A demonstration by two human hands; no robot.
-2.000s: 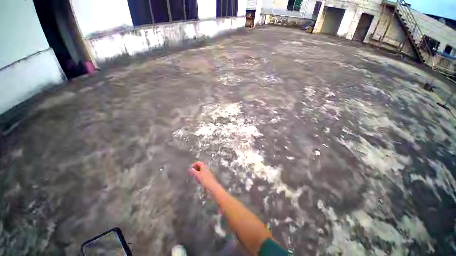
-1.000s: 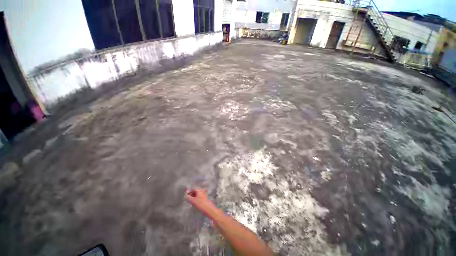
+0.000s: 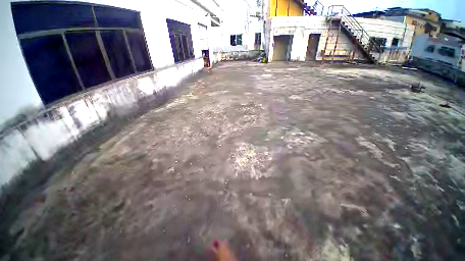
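The stained concrete ground [image 3: 204, 168] lies in front of me, dark grey with pale patches. My right hand [image 3: 222, 251] shows small and blurred at the bottom edge, cut off by it, above the concrete. Its fingers are too unclear to tell if they are apart or closed. My left hand is out of the picture. No phone shows.
A white wall with dark windows [image 3: 84, 46] and a stained lower ledge [image 3: 97, 109] runs along the left. At the far end stand a pale building with two doorways [image 3: 282, 47] and a metal staircase [image 3: 359, 34]. Small dark objects [image 3: 417, 87] lie at the right.
The view has tilted up and moved forward along the wall. The phone at the lower left has left the picture. My right hand has sunk to the bottom edge.
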